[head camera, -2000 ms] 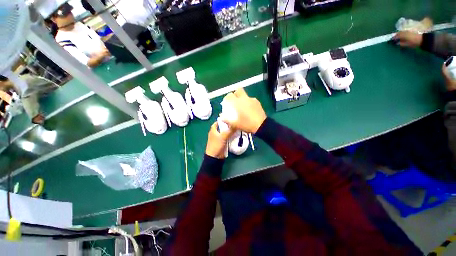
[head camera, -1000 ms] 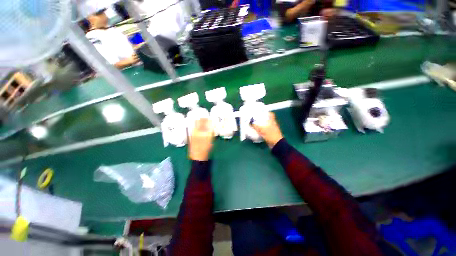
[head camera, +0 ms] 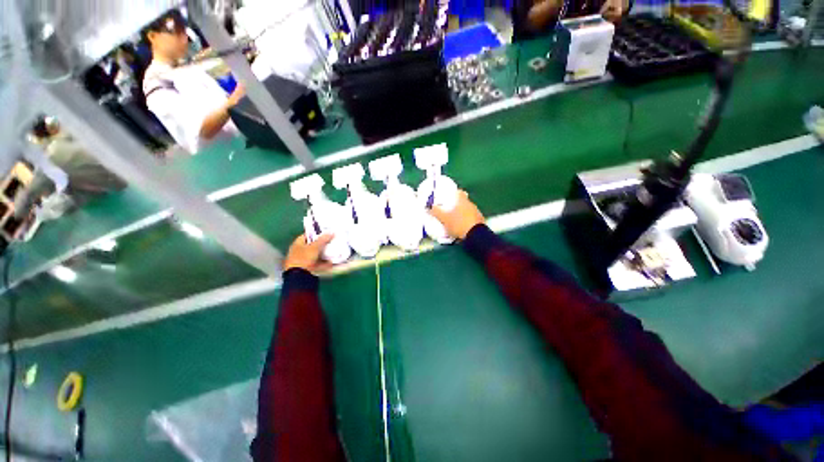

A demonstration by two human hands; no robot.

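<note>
Several white security cameras stand side by side in a tight row at the white edging of the raised green strip, brackets pointing away from me. My left hand (head camera: 307, 253) grips the leftmost camera (head camera: 327, 224) at its outer side. My right hand (head camera: 458, 217) grips the rightmost camera (head camera: 437, 194) at its outer side. The middle cameras, one of them here (head camera: 400, 212), stand between the two hands, untouched by fingers as far as I can see. My fingertips are partly hidden against the white bodies.
The black electric screwdriver (head camera: 652, 200) hangs tilted over the metal box (head camera: 664, 271) at right. Another white camera (head camera: 730, 221) lies beyond it. A clear plastic bag (head camera: 212, 422) and yellow tape roll (head camera: 70, 392) lie at lower left. A grey frame post (head camera: 172, 171) slants left of the row. A person sits across the line.
The rightmost camera has moved left against the others, closing the gap. My left hand has shifted to the row's left end. The row now sits on the strip's edging. The view has shifted.
</note>
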